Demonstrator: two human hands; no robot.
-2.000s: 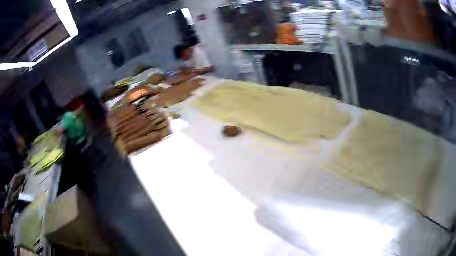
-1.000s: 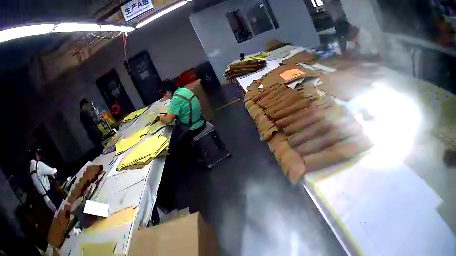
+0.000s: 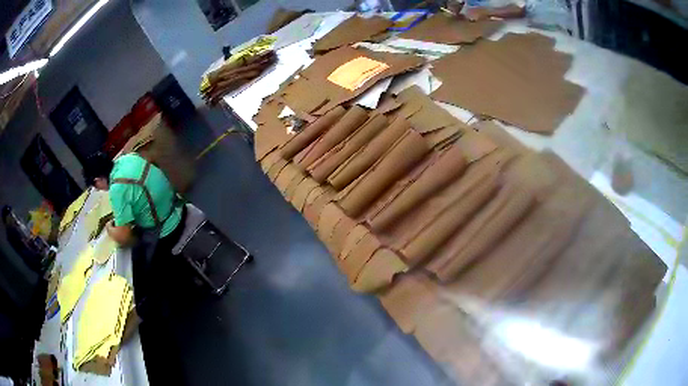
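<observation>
No hand of mine is in view. Nearest in front of me, a long row of overlapping brown worked panels [image 3: 453, 188] lies along the near edge of the white-covered table. Several are folded or rolled into ridges. A bright glare and blur hide part of the panels at the lower right. An orange bundle ticket [image 3: 357, 73] lies on a brown piece behind the row. A large flat brown leather panel [image 3: 507, 81] lies further back on the table.
A person in a green top [image 3: 143, 188] is beside a stool [image 3: 219, 260] at another table on the left, with yellow panels [image 3: 103, 320]. A folded brown and yellow stack [image 3: 240, 69] lies at the far table end. Dark floor [image 3: 279, 279] runs between the tables.
The view has swung left, then closer to the brown row, which now fills the middle and right. The other table and seated person have shifted left in the picture.
</observation>
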